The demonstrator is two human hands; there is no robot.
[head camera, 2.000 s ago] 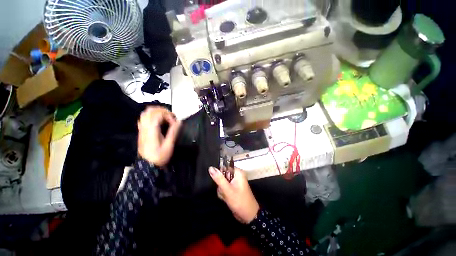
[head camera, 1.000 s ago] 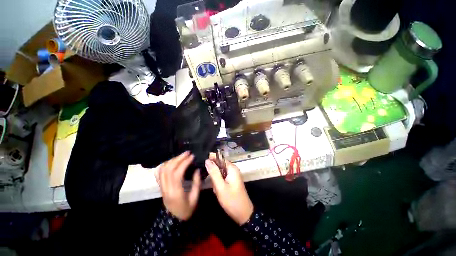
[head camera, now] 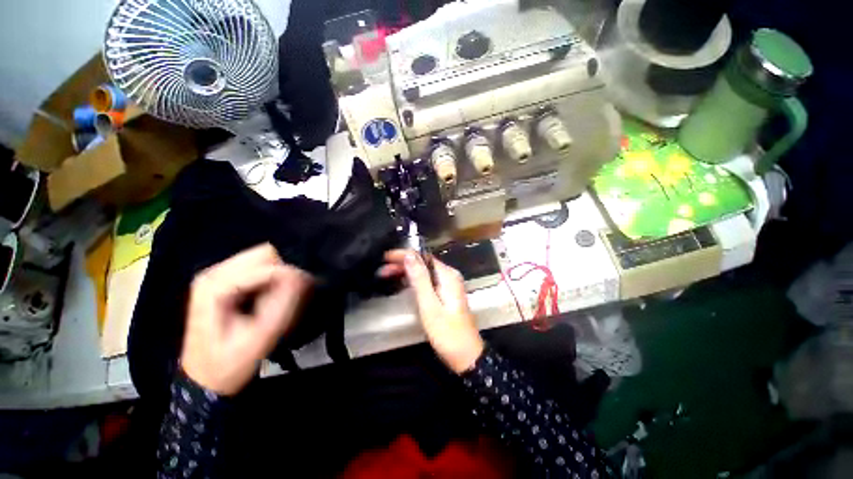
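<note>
The black garment (head camera: 234, 224) lies heaped on the table left of the cream overlock machine (head camera: 505, 103), its right part beside the needle area (head camera: 404, 192). My left hand (head camera: 241, 313) is blurred over the garment's front part, fingers curled; whether it grips cloth cannot be told. My right hand (head camera: 440, 304) is at the garment's right edge, just in front of the needle area, thumb and fingers close on the black cloth. A small dark tool shows faintly at its fingers, too blurred to make out.
Red thread (head camera: 542, 297) hangs at the table's front edge. A green floral pad (head camera: 664, 192) and a green flask (head camera: 739, 98) stand right. A wire desk fan (head camera: 201, 70) and an open cardboard box (head camera: 89, 173) with small spools are upper left.
My left hand has moved left and up, away from my right hand. My right hand has moved slightly up toward the needle area. The garment's front part has shifted and bunched.
</note>
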